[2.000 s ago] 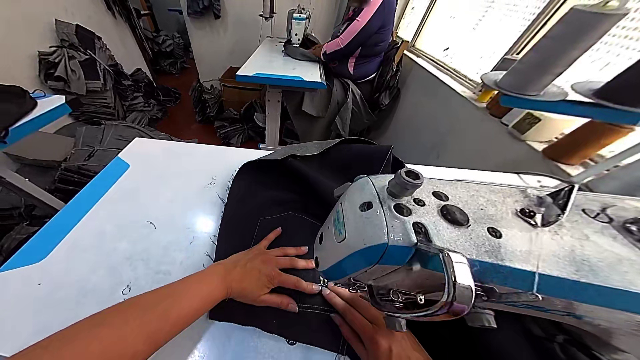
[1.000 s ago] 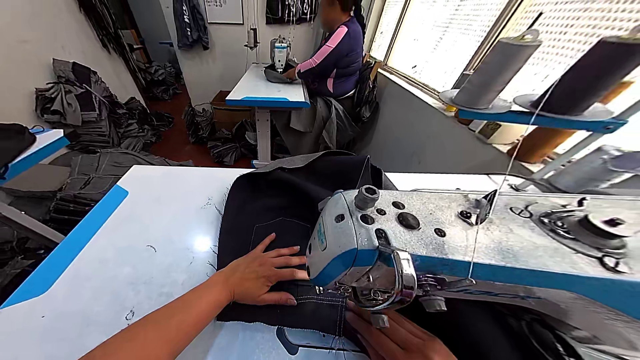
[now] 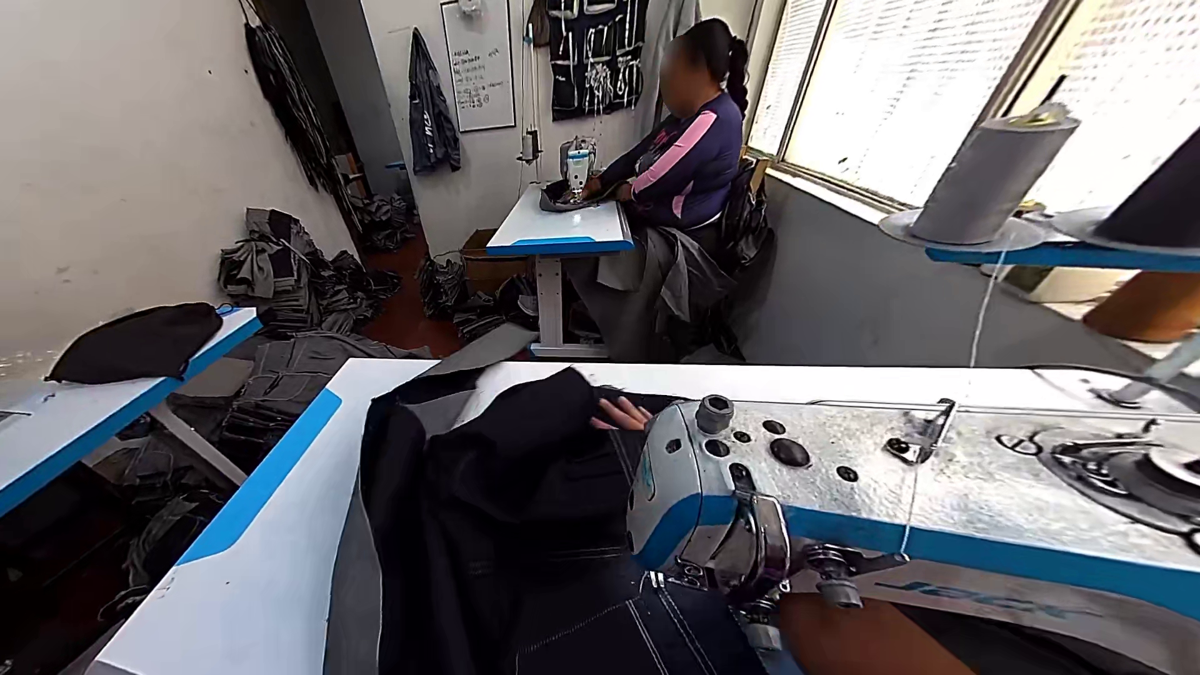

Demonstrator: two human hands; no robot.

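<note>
The white and blue sewing machine (image 3: 694, 487) stands over dark denim fabric (image 3: 525, 478) with light topstitching. The fabric is bunched and folded left of the machine head, its grey underside showing along the left edge. A forearm, which looks like my right, passes beneath the machine arm at the lower right. Fingers of my right hand (image 3: 623, 413) show behind the machine head, against the far part of the fabric; the palm and thumb are hidden, so its grip cannot be told. My left hand is not in view. The needle area is mostly hidden behind the machine head.
Thread cones (image 3: 994, 178) stand on a blue rack at the right. A side table (image 3: 112, 412) with a black cloth is at the left. Ahead, a person (image 3: 689, 169) sews at another table (image 3: 562, 234). Garment piles (image 3: 291, 272) lie on the floor.
My left hand has left the fabric and the view. The fabric, flatter before, is now folded and bunched up. My right hand has moved from before the machine head to behind it.
</note>
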